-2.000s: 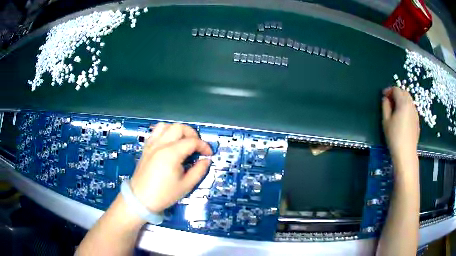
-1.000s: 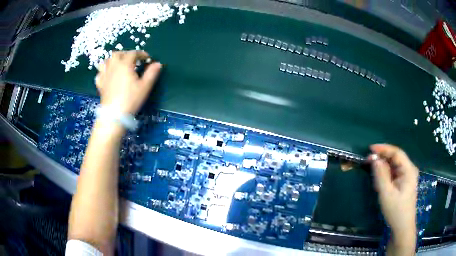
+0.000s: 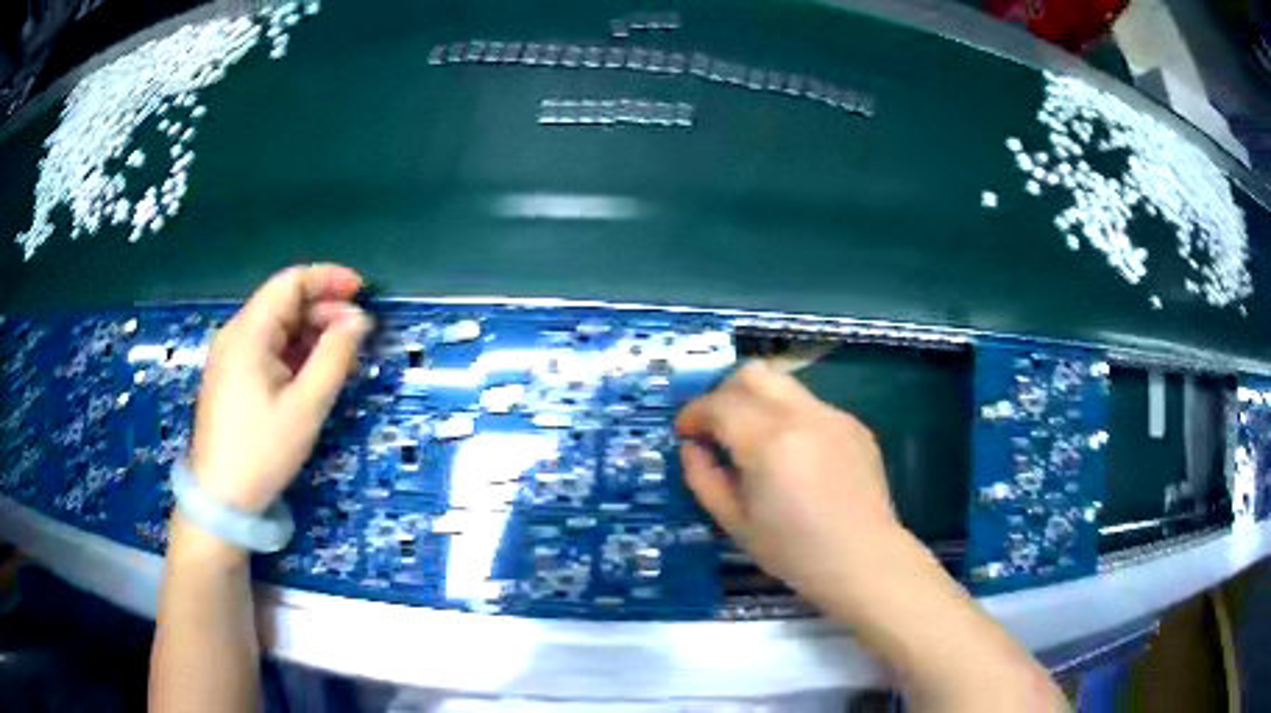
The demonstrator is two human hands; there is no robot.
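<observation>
Blue circuit boards (image 3: pixel 558 460) lie side by side along the near edge, with chips and pads on them. My left hand (image 3: pixel 272 390), with a pale band at the wrist, is over the boards near their back edge. Its thumb and forefinger are nearly together; whether a part is between them cannot be told. My right hand (image 3: pixel 788 481) is at the right end of the wide board, fingertips curled over its surface; anything between them is hidden.
White connectors lie in loose piles at the left (image 3: pixel 126 119) and right (image 3: pixel 1136 181) of the green worktop (image 3: pixel 418 195). Rows of small grey components (image 3: pixel 613 113) lie at the back. A conveyor chain (image 3: pixel 864 330) borders the dark gap. A red can (image 3: pixel 1066 17) is at the far edge.
My left hand has moved from beside the left white pile back to over the boards. My right hand has moved left from the dark gap to the wide board. The camera view has shifted.
</observation>
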